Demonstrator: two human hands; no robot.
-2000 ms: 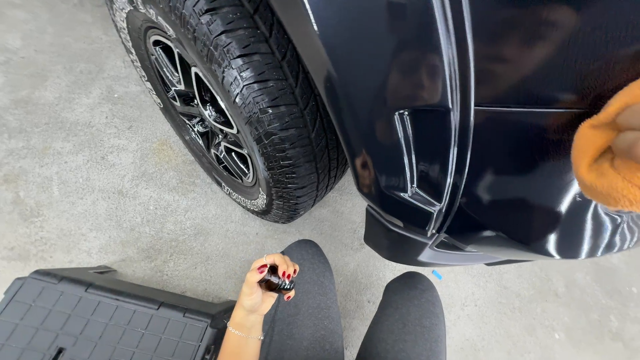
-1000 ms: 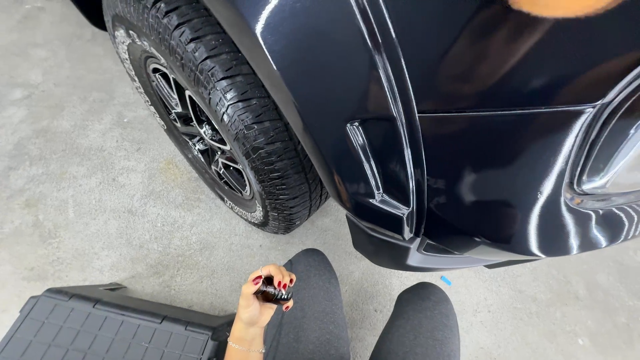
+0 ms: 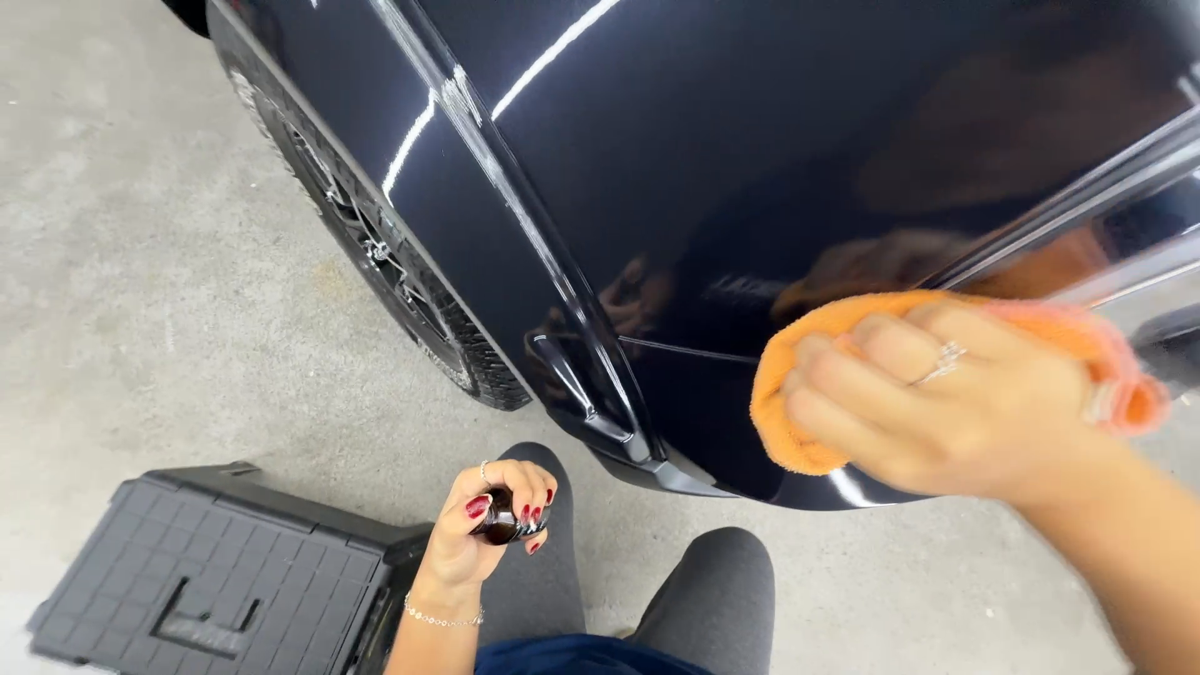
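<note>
My left hand (image 3: 478,516), with red nails, a ring and a bracelet, holds a small dark brown bottle (image 3: 506,517) above my left thigh. My right hand (image 3: 937,403), slightly blurred and wearing a ring, is pressed over an orange microfiber cloth (image 3: 783,403). The cloth lies against the glossy dark body panel (image 3: 712,187) of a vehicle, near its lower corner. Its underside and my right palm are hidden. Reflections of hands and light strips show in the paint.
A wheel with a black tire (image 3: 497,380) stands at the left of the panel. A black plastic case (image 3: 216,572) sits on the concrete floor (image 3: 122,281) at lower left. A lamp (image 3: 1144,225) is at the right edge.
My right hand and the orange cloth, out of view one second ago, are now on the panel at the right. My left hand still holds the bottle. The view has shifted closer to the vehicle.
</note>
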